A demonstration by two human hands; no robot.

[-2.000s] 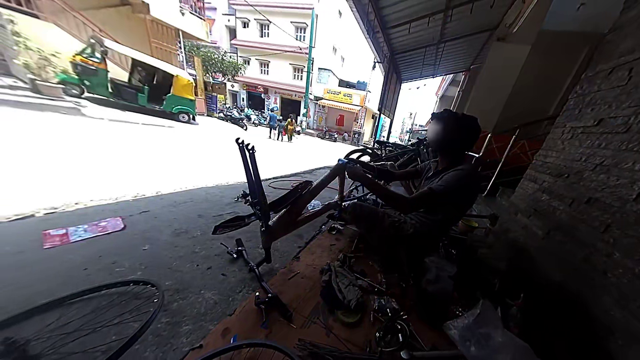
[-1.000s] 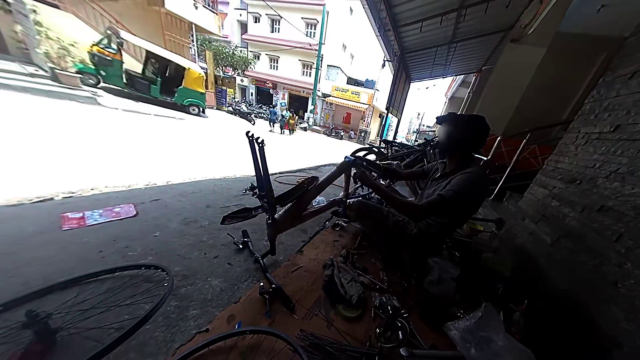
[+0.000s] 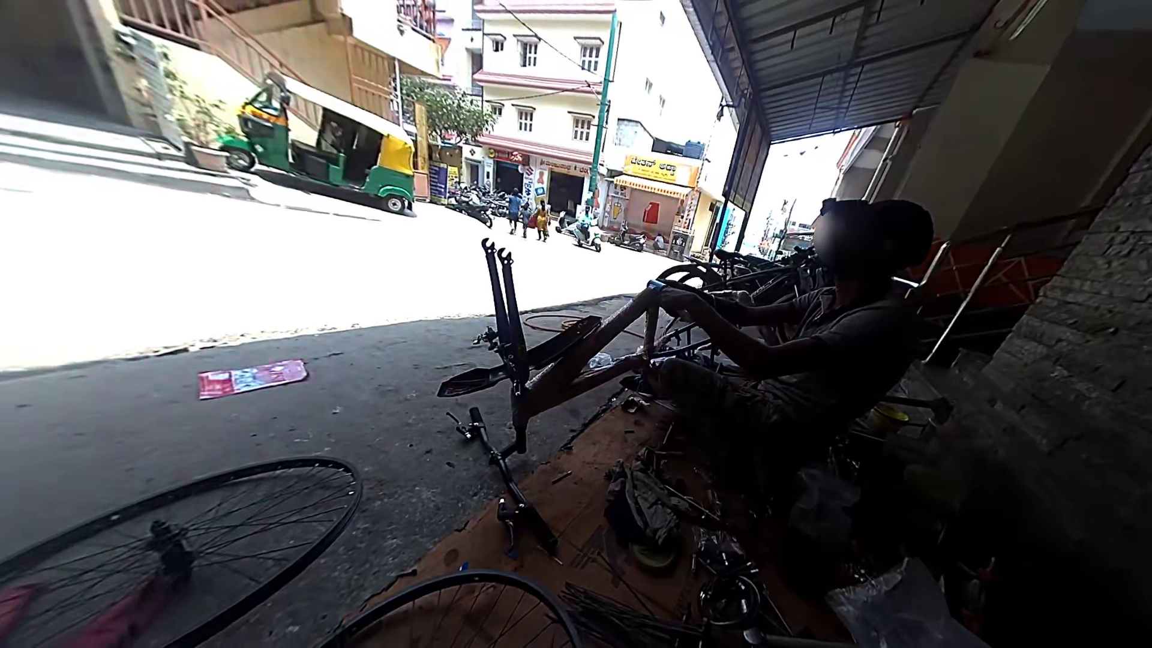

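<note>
Neither of my hands shows in the head view. At the lower left lies a spoked bicycle wheel (image 3: 346,517) with a black rim, and dull red cloth (image 3: 130,614) shows through its spokes. Part of a second rim (image 3: 486,578) stands out at the bottom edge. Ahead, an upside-down bicycle frame (image 3: 576,362) has its black fork (image 3: 508,310) pointing up. A seated co-worker (image 3: 841,360) in dark clothes has a hand (image 3: 679,301) on the frame's upper end. Black handlebars (image 3: 504,472) lie below the fork.
A brown ground sheet (image 3: 576,477) carries a dark cloth (image 3: 643,504), loose spokes (image 3: 612,612) and a plastic bag (image 3: 900,607). More bicycles (image 3: 765,279) stand behind the co-worker. A stone wall (image 3: 1053,360) is at the right. An auto-rickshaw (image 3: 324,148) stands across the street.
Red cloth has come into view behind the left wheel's spokes. A scooter now shows on the street. The co-worker remains seated with a hand at the frame. The view has shifted slightly.
</note>
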